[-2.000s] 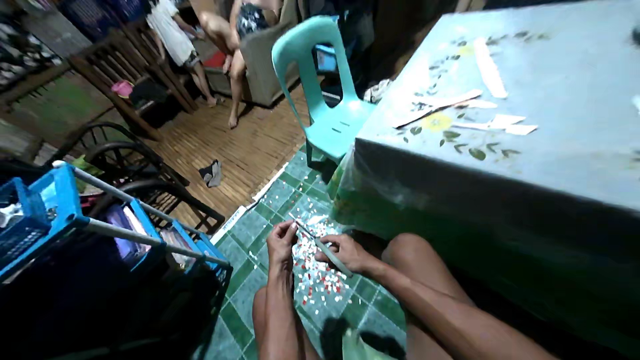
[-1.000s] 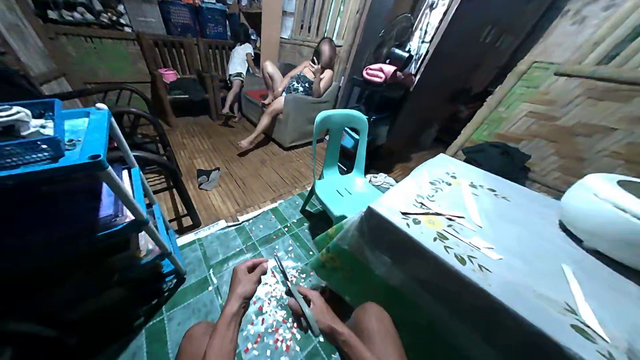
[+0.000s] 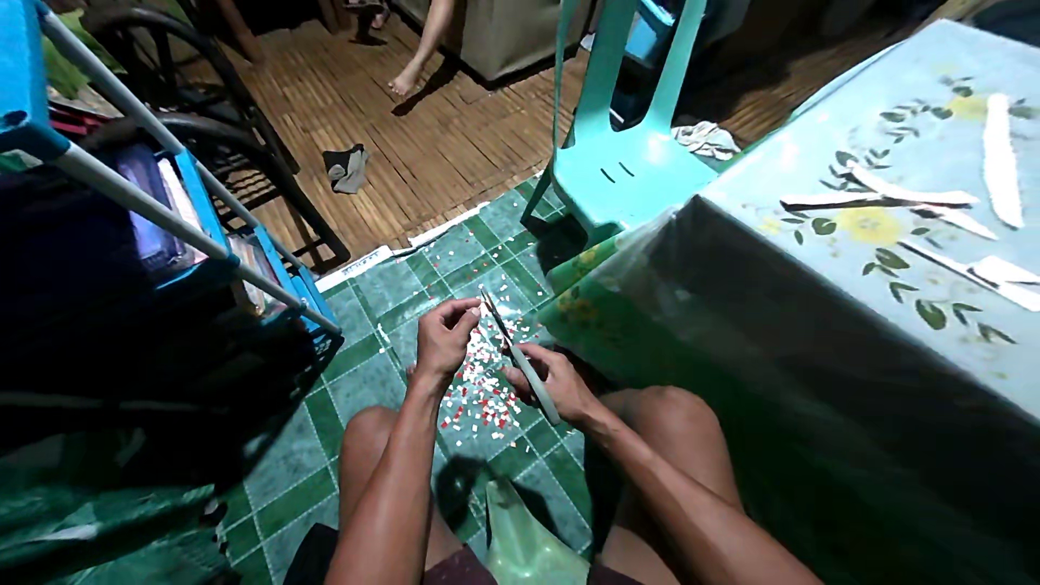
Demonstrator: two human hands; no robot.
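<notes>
Between the knees, my right hand [image 3: 556, 382] grips the grey handle of a pair of scissors [image 3: 524, 361], whose blades point up and away from me. My left hand [image 3: 447, 337] pinches a small pale piece [image 3: 484, 309], seemingly paper, right beside the blades. Whether the blades touch it cannot be told. Below both hands, many small white and red bits [image 3: 487, 398] lie scattered over the green tiled floor. Several white strips [image 3: 1003, 162] rest on the flowered tablecloth at the right.
A turquoise plastic chair [image 3: 630, 166] stands ahead, beside the covered table [image 3: 756, 175]. At the left is a blue shelf rack [image 3: 191, 215] with white poles. A dark and grey cloth [image 3: 347, 168] lies on the bamboo floor, near another person's bare foot [image 3: 404, 80].
The view has shifted between frames, now tilted down towards the floor. Both hands stay close together above the scattered bits, the scissors still in my right hand.
</notes>
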